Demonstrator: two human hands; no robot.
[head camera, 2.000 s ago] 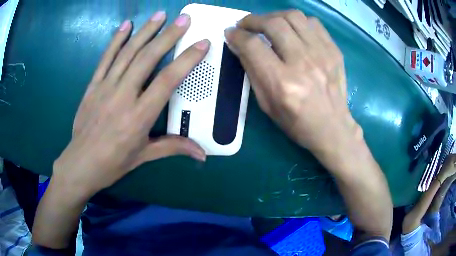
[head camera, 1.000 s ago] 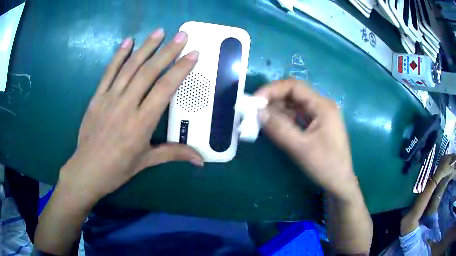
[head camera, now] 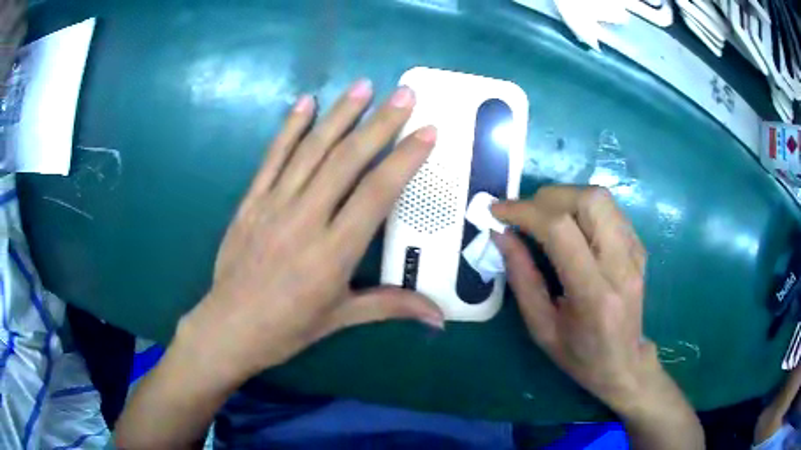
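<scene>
The white front cover (head camera: 446,114) lies flat on the green bench top, its long dark window (head camera: 490,163) facing up. My left hand (head camera: 307,220) is spread over the cover's left side, fingertips on its upper left and thumb at its lower edge. The speaker grille (head camera: 429,200) and small black strip (head camera: 411,267) show beside it. My right hand (head camera: 584,272) pinches a crumpled white wiping cloth (head camera: 486,253) between thumb and index finger, over the lower half of the window, hiding part of it.
A white sheet (head camera: 57,97) lies at the left beside a person's striped sleeve (head camera: 35,352). A crumpled white piece (head camera: 590,16) lies on the pale rail (head camera: 694,86). Stacked covers (head camera: 754,31) stand beyond. A labelled white container (head camera: 782,148) and black "build" item (head camera: 784,290) are at the right edge.
The view has shifted, so the cover appears further right. My right hand has moved from the cover's right edge onto the window with the cloth. My left hand still rests on the cover.
</scene>
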